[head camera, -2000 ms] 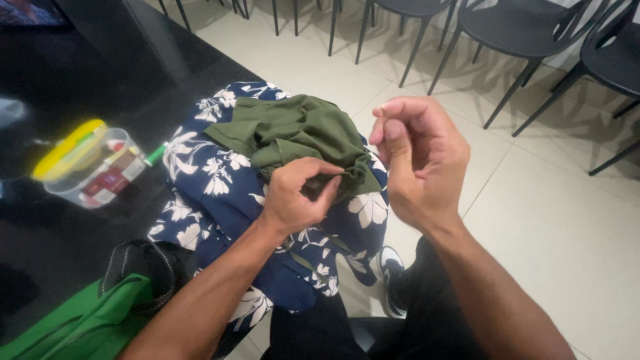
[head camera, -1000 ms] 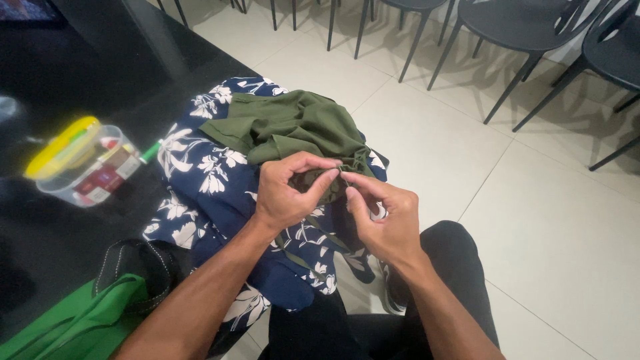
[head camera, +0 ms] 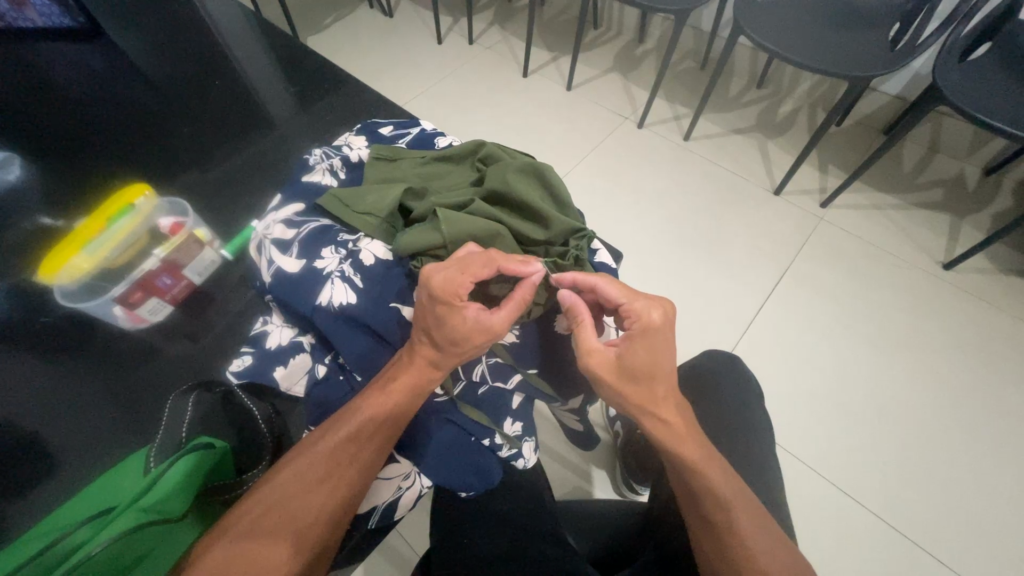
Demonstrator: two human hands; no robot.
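Olive green cloth [head camera: 480,192] lies bunched on navy fabric with white flowers [head camera: 344,280], which covers the table corner and hangs over my lap. My left hand [head camera: 476,300] pinches something thin, apparently green thread, between thumb and forefinger at the gathered right edge of the green cloth. Close against those fingertips, my right hand [head camera: 624,336] has its thumb and forefinger near the same spot; a small thin item may be between them, too fine to make out. Thin green straps [head camera: 484,420] trail down over the floral fabric below my hands.
On the black table [head camera: 184,104], left, stands a clear plastic tub [head camera: 152,272] with a yellow lid [head camera: 96,232] and a green pen-like item [head camera: 240,240]. A green cloth bag [head camera: 128,512] is at lower left. Black chairs [head camera: 832,40] stand across the tiled floor; my knee [head camera: 728,400] is at right.
Two seconds ago my right hand was raised apart at the right; it has come in to meet my left hand at the green cloth's edge. The fingertips remain close together since one second ago.
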